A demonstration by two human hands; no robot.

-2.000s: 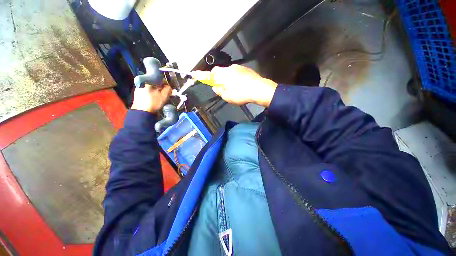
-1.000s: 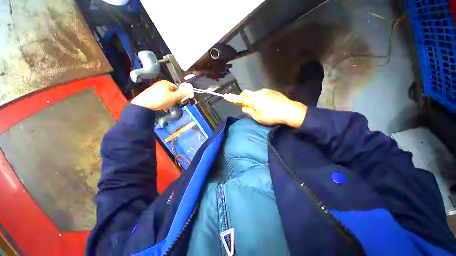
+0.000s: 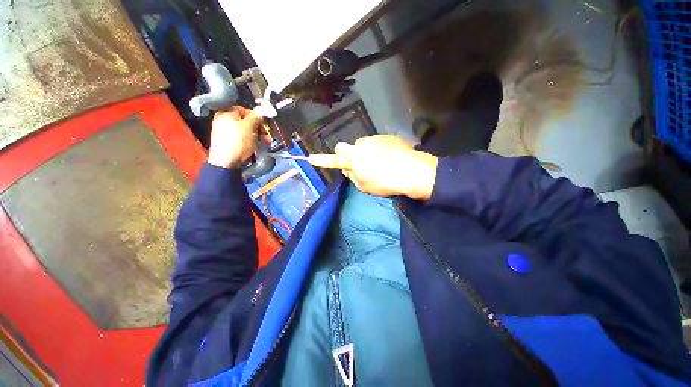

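Observation:
My left hand (image 3: pixel 233 137) is at the bench-edge fixture (image 3: pixel 216 89), just below its upper grey rounded knob. Its fingers are closed around something at a small whitish part (image 3: pixel 267 106); the grip itself is partly hidden. The lower grey knob (image 3: pixel 260 165) shows below the hand. My right hand (image 3: pixel 386 165) holds a small hand tool (image 3: pixel 326 160) with a pale yellow handle. Its thin tip points left, below the whitish part and apart from it.
A white bench top (image 3: pixel 292 30) is above the fixture. A blue crate (image 3: pixel 292 198) with a brown strip and hose sits below it. A red door (image 3: pixel 53 178) is at left, a blue mesh basket (image 3: pixel 673 75) at right. A dark pipe end (image 3: pixel 327 65) sticks out under the bench.
My left hand has moved up and back to the upper grey knob. My right hand has moved slightly left and down, and the tool tip has come away from the whitish part.

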